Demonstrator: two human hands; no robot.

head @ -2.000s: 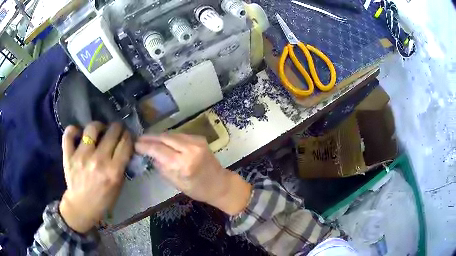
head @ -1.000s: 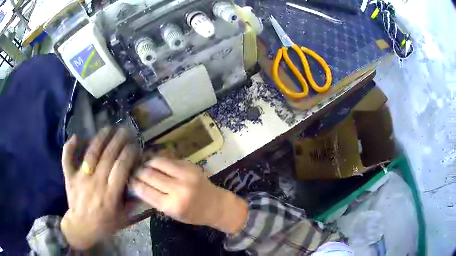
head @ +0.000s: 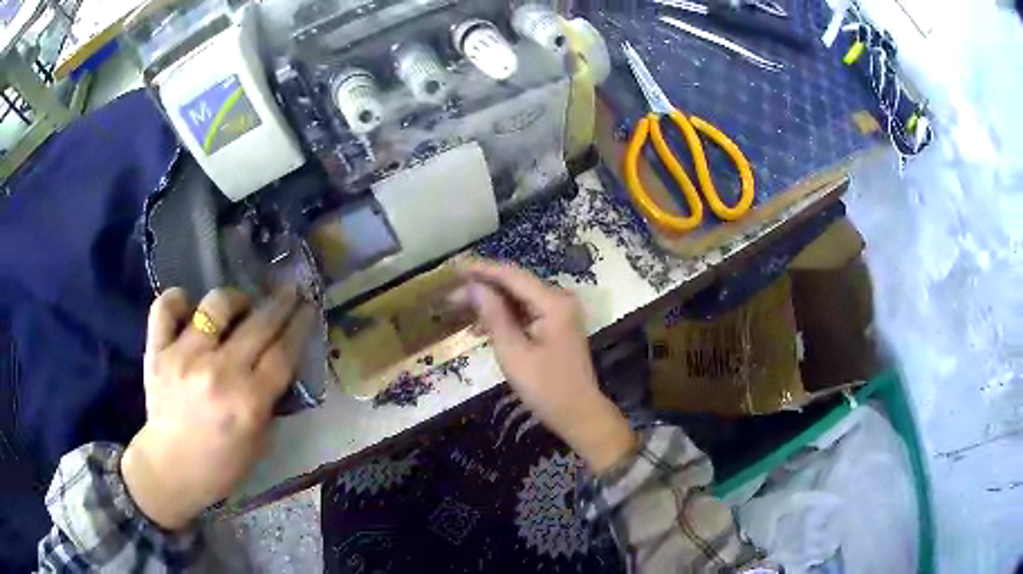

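The dark navy garment [head: 67, 258] lies left of the overlock machine [head: 438, 146]. Its grey inner face [head: 185, 235], with a thin stitched edge, runs toward the needle area. My left hand [head: 219, 381], with a gold-coloured ring, lies spread on the cloth in front of the machine head, fingers slightly blurred. My right hand [head: 538, 348] is over the right end of the cream trim recess [head: 359, 376], off the cloth, thumb and fingertips close together. I cannot tell whether anything is between them. Dark trimmings [head: 415, 383] lie along the recess's front edge.
Orange-handled scissors [head: 687, 174] and thin silver tweezers [head: 718, 42] lie on the patterned blue mat [head: 785, 112]. Dark lint [head: 561, 241] covers the table beside the machine. A brown cardboard box [head: 729, 353] and a green-rimmed crate [head: 914, 448] stand below the table's right side.
My right hand has moved right, away from my left hand and the cloth, to the recess. My left hand stays on the cloth. More dark trimmings show at the recess's front edge.
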